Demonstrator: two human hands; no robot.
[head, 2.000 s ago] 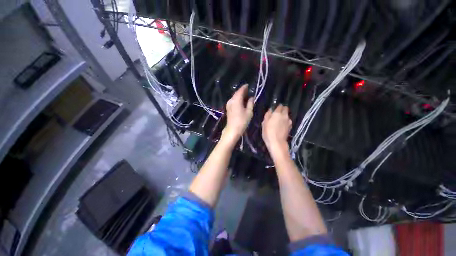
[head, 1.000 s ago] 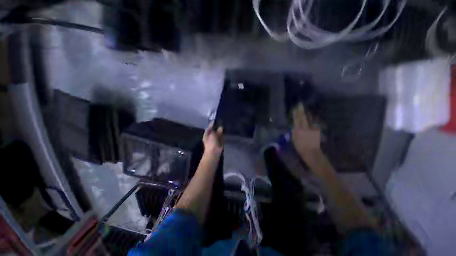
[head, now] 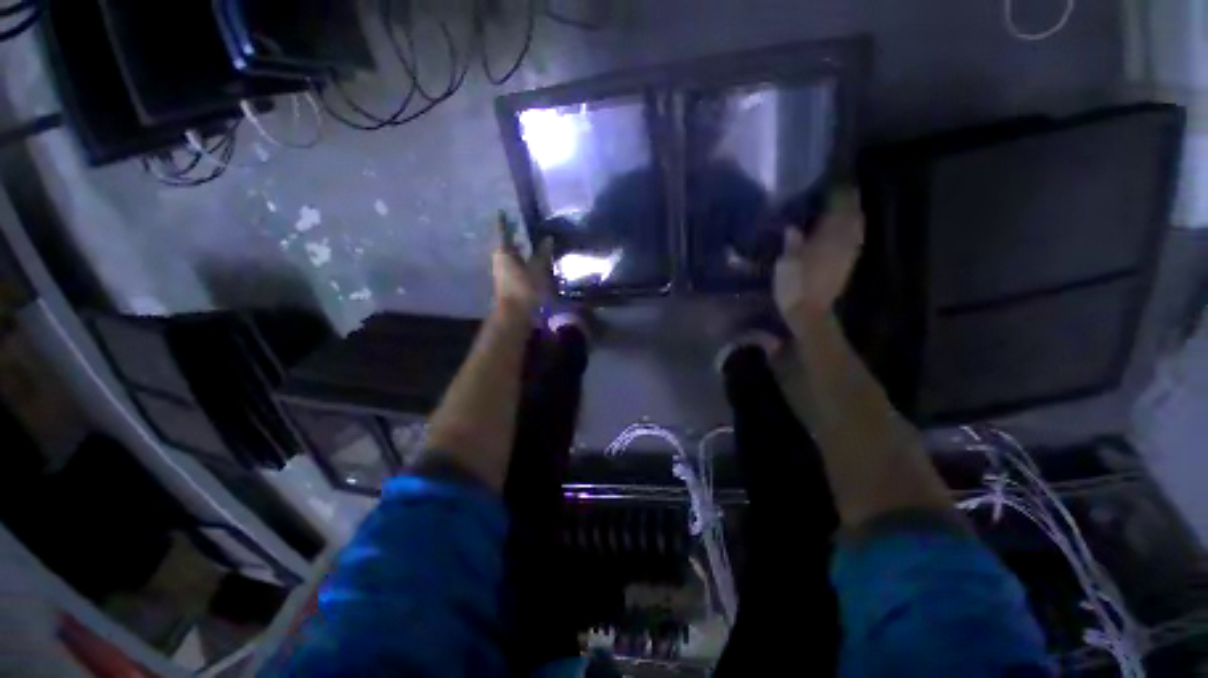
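Note:
A black two-section tray point(head: 674, 186) lies face up in front of my feet, with a glossy panel in each section reflecting light and a dark figure. My left hand point(head: 521, 276) grips its lower left edge, thumb and fingers around the side. My right hand point(head: 821, 258) grips its lower right edge. The undersides of the fingers are hidden, and I cannot tell whether the tray is raised off the floor.
Stacked matte black trays point(head: 1040, 265) stand right of the tray. More dark trays point(head: 384, 364) are piled at the left. Black slabs with cables point(head: 219, 66) are at the upper left. White cables point(head: 702, 503) hang by a rack near my legs.
My hands have left the cabled rack and moved down to floor level. One second ago they were at dark slabs there; now they are at both sides of the two-section tray with glossy panels.

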